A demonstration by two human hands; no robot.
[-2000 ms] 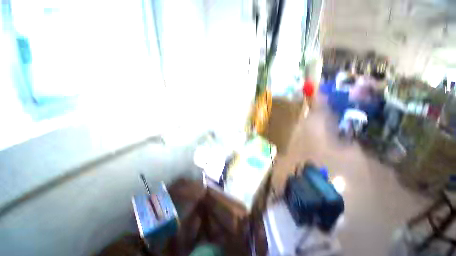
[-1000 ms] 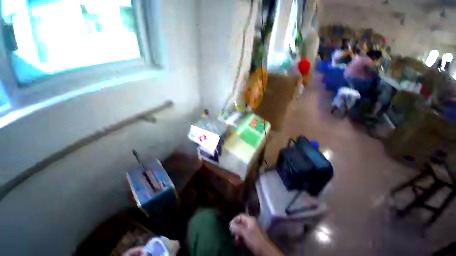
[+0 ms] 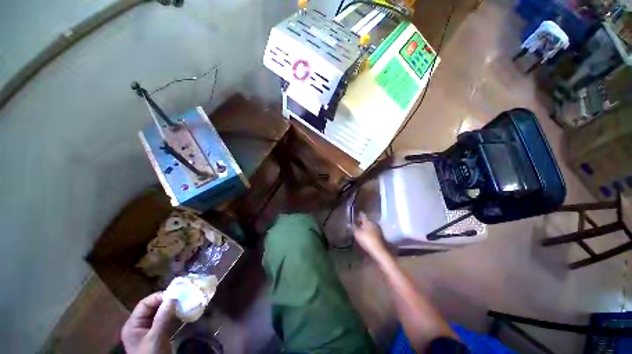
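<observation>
My left hand (image 3: 149, 321), bare, at the lower left, pinches a small white and beige crumpled piece (image 3: 188, 296) between thumb and fingers. The piece is in front of the open cardboard box (image 3: 230, 266), which holds beige pieces (image 3: 173, 242) and shiny clear plastic. My right hand (image 3: 364, 228), bare, is at the near side of the pale plastic stool or container (image 3: 409, 200); its fingers are small and partly unclear, so I cannot tell whether they hold anything. The blue lever fixture (image 3: 190, 162) stands behind the box, untouched.
A cream-white machine (image 3: 360, 117) with a green panel and slotted guard (image 3: 312, 55) stands ahead. A black bag or case (image 3: 509, 166) is on the pale stool. A brown wooden stool (image 3: 589, 231) stands at the right. My green-clad leg (image 3: 305, 283) is in the middle.
The view has tilted down and come closer to the machines and box. The white piece and my left hand show more fully at the lower left. My right hand is now beside the pale stool.
</observation>
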